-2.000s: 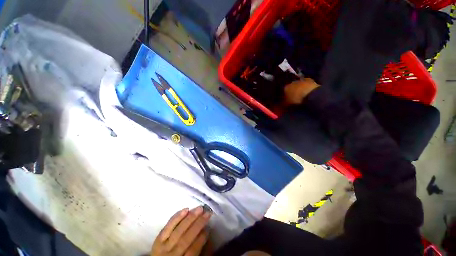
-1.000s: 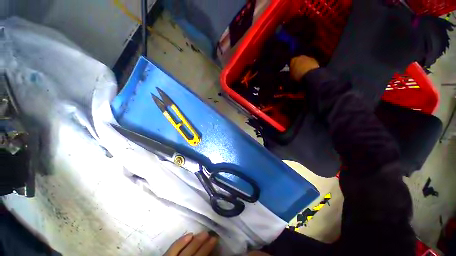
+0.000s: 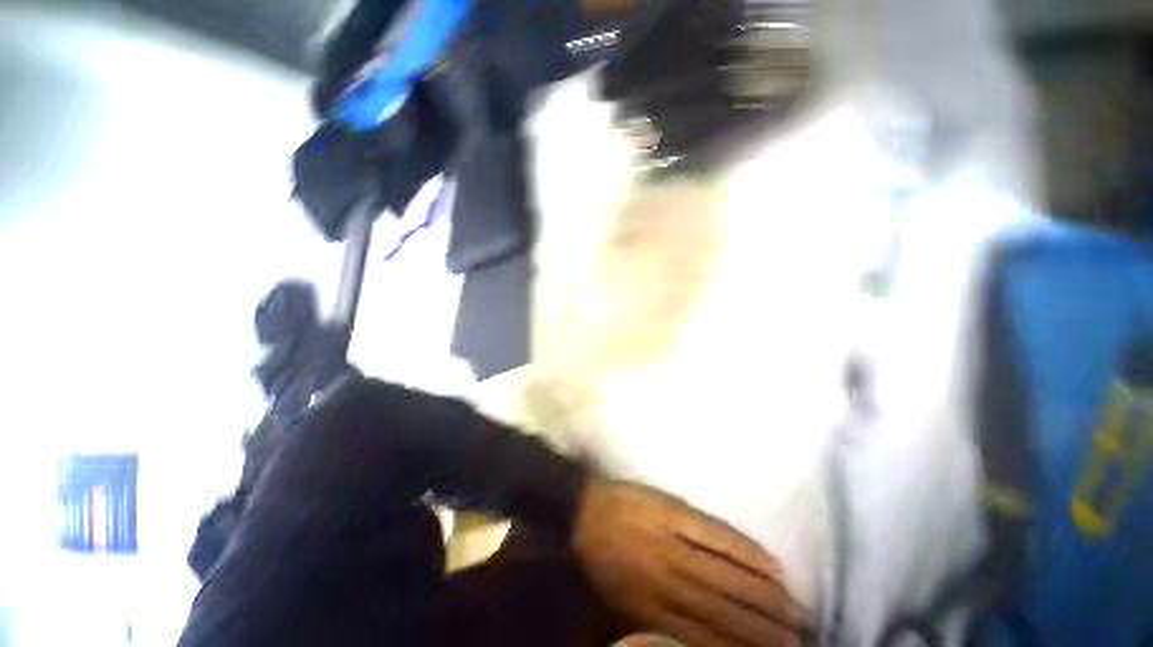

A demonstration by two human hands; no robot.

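Observation:
The frame is blurred. My left hand (image 3: 689, 569) lies palm down with extended fingers on the white table cover (image 3: 797, 316), at the bottom centre; I see nothing held in it. My right hand is not in view. The blue tray (image 3: 1062, 329) stands at the right edge. The yellow thread snips (image 3: 1106, 468) lie in it. Black loops of the shears (image 3: 999, 628) show faintly at the bottom edge, right of my left hand.
Dark cloth pieces (image 3: 491, 215) lie at upper left, beside black bundled cloth (image 3: 367, 171) and a bright blue strip (image 3: 411, 63). A dark, blurred object with metal parts (image 3: 677, 76) is at the top. A bright, washed-out area fills the left.
The view has swung left. The red crates and my right hand have left the picture. The blue tray now shows at the right edge, and the dark cloth has come into view.

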